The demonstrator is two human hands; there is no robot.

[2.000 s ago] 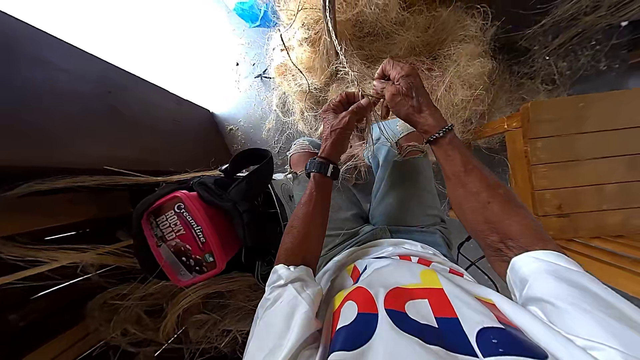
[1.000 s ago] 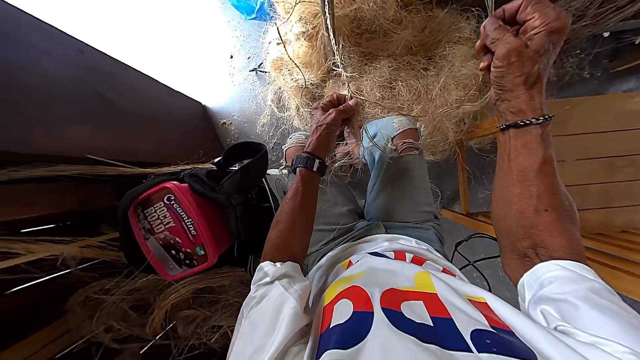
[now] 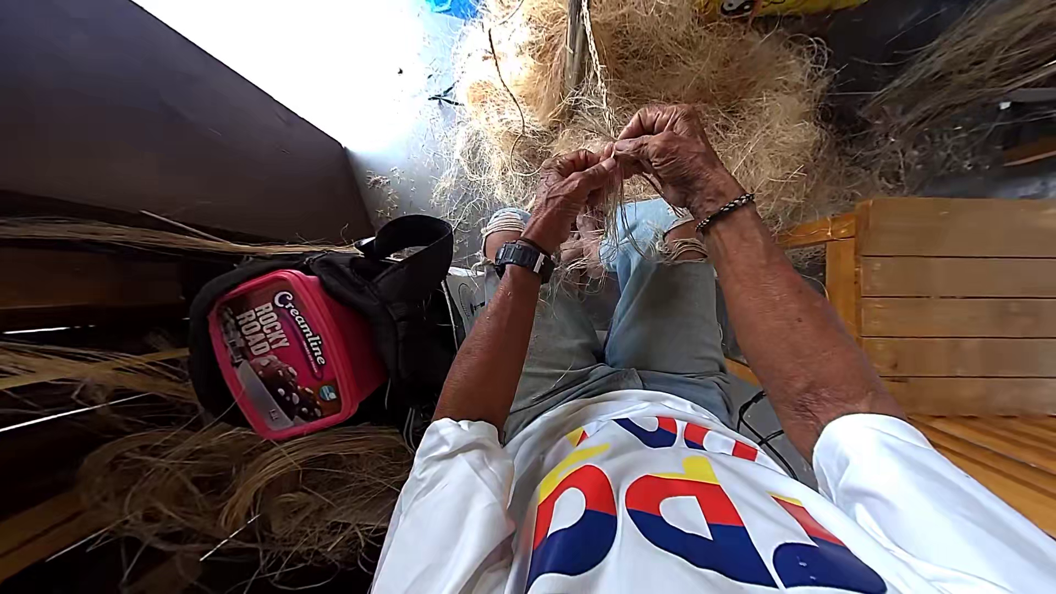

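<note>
My left hand (image 3: 569,194) and my right hand (image 3: 672,157) meet fingertip to fingertip above my knees. Both pinch thin plant-fibre strands (image 3: 615,202), whose loose ends hang below the fingers. A pale twisted fibre cord (image 3: 596,58) runs from near my fingertips up past the top edge, beside an upright wooden post (image 3: 575,49). Behind my hands spreads a large heap of loose tan fibre (image 3: 742,91). How the strands join the cord is hidden by my fingers.
A black bag (image 3: 396,289) holding a pink plastic tub (image 3: 355,363) stands at my left. More fibre bundles (image 3: 322,487) lie below it. A slatted wooden bench (image 3: 957,318) is close on my right. A dark panel (image 3: 206,124) rises at the upper left.
One second ago my right hand was raised far to the upper right, apart from the left. It has come back to meet my left hand at the strands.
</note>
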